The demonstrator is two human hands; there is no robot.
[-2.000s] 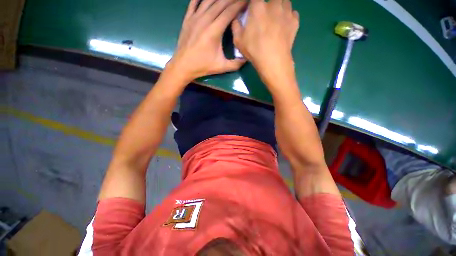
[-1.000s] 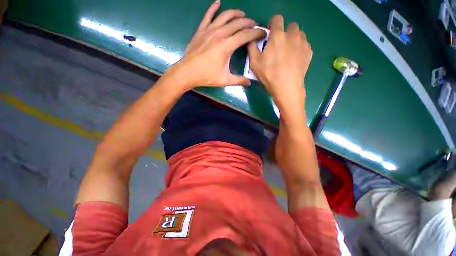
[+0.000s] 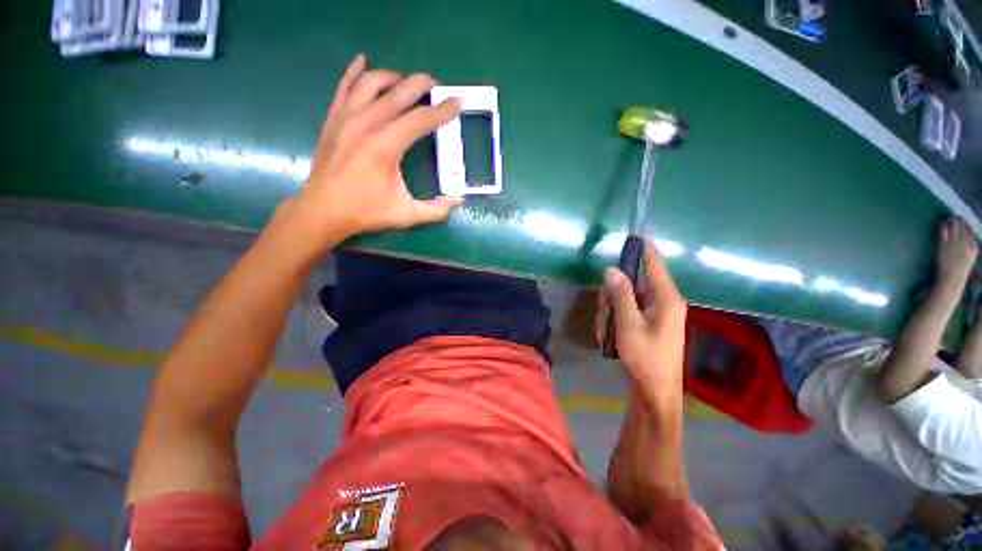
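Note:
A white windowed housing [image 3: 484, 184] lies flat on the green bench, its dark window facing up. My left hand [image 3: 372, 161] is around its left side, with thumb and fingertips at its lower and upper edges. My right hand [image 3: 646, 318] is closed around the black grip of the mallet [image 3: 644, 194]. The mallet's silver shaft points away from me, and its head has a yellow-green face on the left and a dark face on the right. Whether the head touches the bench is hard to tell.
Overlapping white frames [image 3: 178, 45] lie at the bench's far left. A curved metal edge [image 3: 797, 81] borders a conveyor with device units [image 3: 797, 19] at the right. A red stool [image 3: 743, 371] and another person in white [image 3: 894, 409] are at the right, below the bench edge.
My right hand has left the housing and taken hold of the mallet's grip. The housing is now mostly uncovered, with my left hand still at it. The view has shifted, showing the stacked frames.

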